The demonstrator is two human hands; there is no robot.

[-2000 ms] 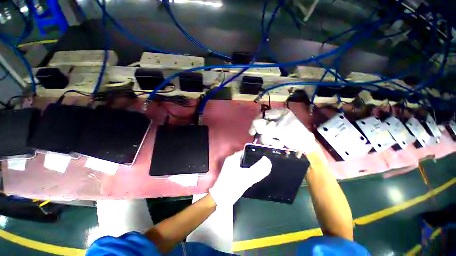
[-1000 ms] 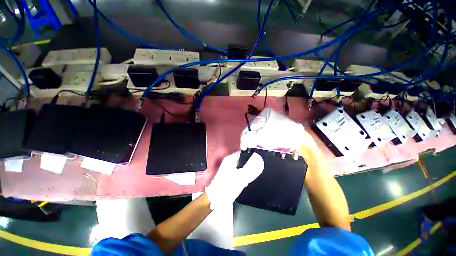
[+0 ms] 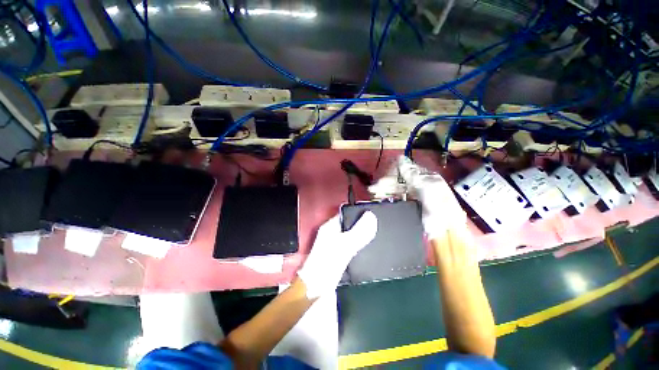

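Note:
A flat black unit (image 3: 390,246) lies at the front edge of the pink mat, a little right of centre. My left hand (image 3: 336,253), in a white glove, grips its left side with the thumb on top. A thin black power lead (image 3: 351,189) runs to the unit's back left corner. My right hand (image 3: 426,199), also gloved, is at the unit's back right edge, with its fingers around the end of a blue cable (image 3: 413,137). The glove hides the cable's plug, so I cannot tell whether it is seated.
Another black unit (image 3: 257,220) lies to the left, with overlapping black units (image 3: 155,199) beyond. Several white-side-up units (image 3: 493,196) lie to the right. Cream power strips (image 3: 246,96) with black adapters (image 3: 358,126) run behind. Blue cables hang above. The pink mat (image 3: 318,173) shows between units.
The unit has moved left and back onto the mat's edge and straightened. The black lead now reaches its back left corner. My right hand has shifted right, to the blue cable's end.

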